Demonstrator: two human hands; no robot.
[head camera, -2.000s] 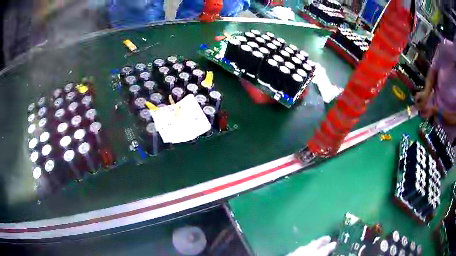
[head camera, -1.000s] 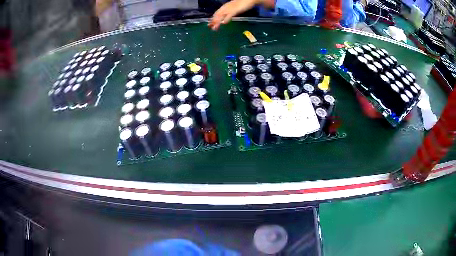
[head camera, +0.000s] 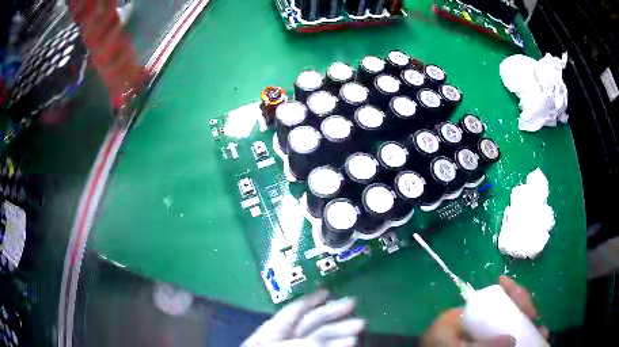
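Note:
A green circuit board (head camera: 252,213) lies on the green bench mat, packed with black capacitors (head camera: 361,166) with silver-white tops. White glue beads run around the capacitor bases. An orange toroidal inductor (head camera: 273,97) sits at the board's upper left corner. My right hand (head camera: 468,322), bare, holds a white glue bottle (head camera: 501,313); its thin nozzle (head camera: 440,259) points up-left, with the tip just off the board's near edge. My left hand (head camera: 309,324), in a white glove, is at the board's near left edge, fingers apart; I see nothing in it. Both hands are cut off by the bottom edge.
Crumpled white wipes (head camera: 539,91) lie at the bench's right side, with another white heap (head camera: 528,217) nearer. Another capacitor board (head camera: 339,26) is at the top, with part of one more (head camera: 478,24) to its right. A red-wrapped post (head camera: 108,54) and the conveyor's white-and-red edge (head camera: 91,196) are on the left.
The view has swung right from the conveyor boards to the bench board. The bare right hand with the bottle now shows. The gloved left hand, partly visible two seconds ago and absent one second ago, shows again.

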